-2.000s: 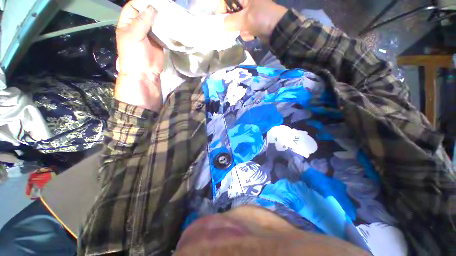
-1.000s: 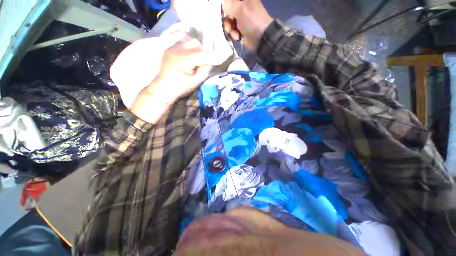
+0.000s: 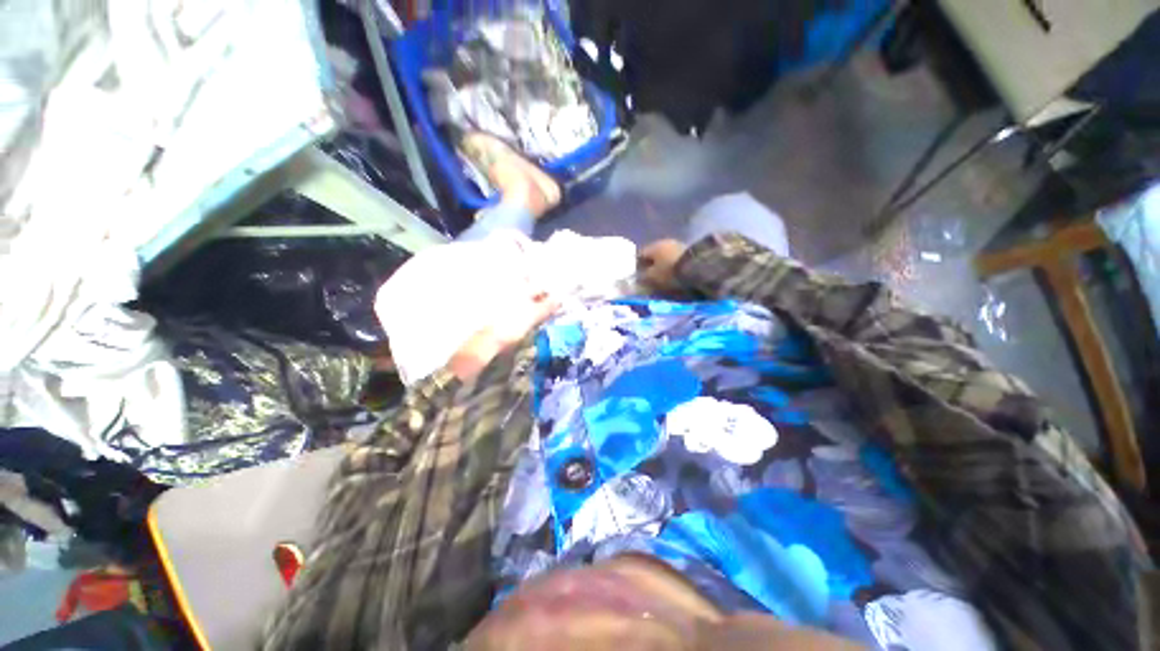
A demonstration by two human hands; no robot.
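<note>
A white garment piece [image 3: 439, 299] lies bunched over my lap, washed out by glare. My left hand [image 3: 490, 350] grips its near edge, with the fingers partly lost in the glare. My right hand [image 3: 659, 263] is small and blurred at the cloth's right end. Its fingers are partly hidden, and I cannot tell what it holds.
A pale table [image 3: 235, 191] heaped with white cloth [image 3: 76, 242] stands at left, with shiny black bags [image 3: 280, 274] below. A blue basket [image 3: 600, 121] of crumpled pieces is ahead, with a bare foot against it. A red-ended item [image 3: 289, 560] lies on the seat [image 3: 223, 528].
The view has tilted up, bringing in the basket, foot and table heap. The cloth and both hands now appear lower. The dark tool earlier in my right hand no longer shows.
</note>
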